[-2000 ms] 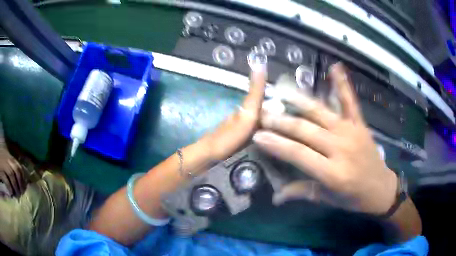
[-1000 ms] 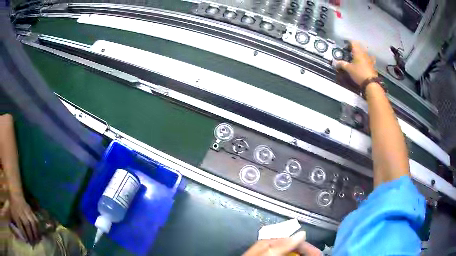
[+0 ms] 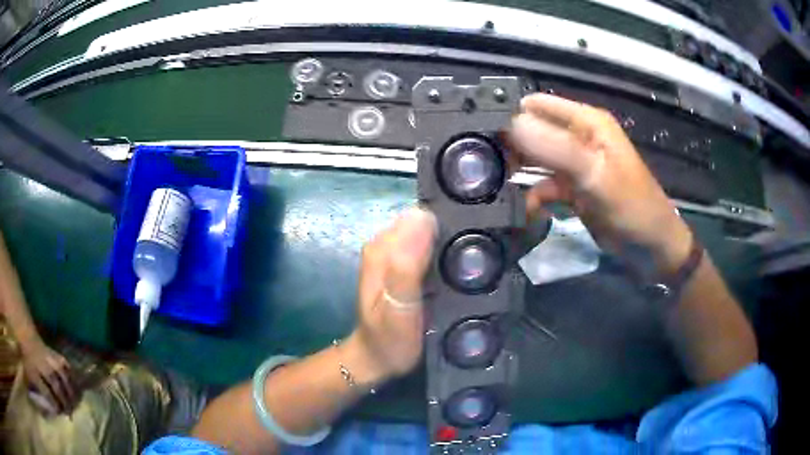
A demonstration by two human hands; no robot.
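Observation:
A long grey bracket plate [image 3: 469, 216] stands lengthwise in front of me, above the green bench. It carries a row of several black-ringed round lenses with shiny centres and has a red dot at its near end. My left hand [image 3: 396, 298] grips its left edge near the second lens. My right hand [image 3: 593, 164] holds its right edge near the far end; those fingers are slightly blurred. A white wipe [image 3: 559, 252] lies on the bench right of the plate, under my right hand. A thin dark pair of tweezers [image 3: 536, 329] seems to lie below it.
A blue bin [image 3: 226, 240] at left holds a bottle [image 3: 162, 235] with a white nozzle. Beyond the bench edge is a dark parts tray [image 3: 313, 126] with clear round pieces. Pale rails [image 3: 355, 27] cross behind. Another person's hand [image 3: 49, 373] rests at far left.
My right hand has come back from the far line, and a lens-bearing plate is now between both hands. My left hand has come up into view. The camera view has shifted.

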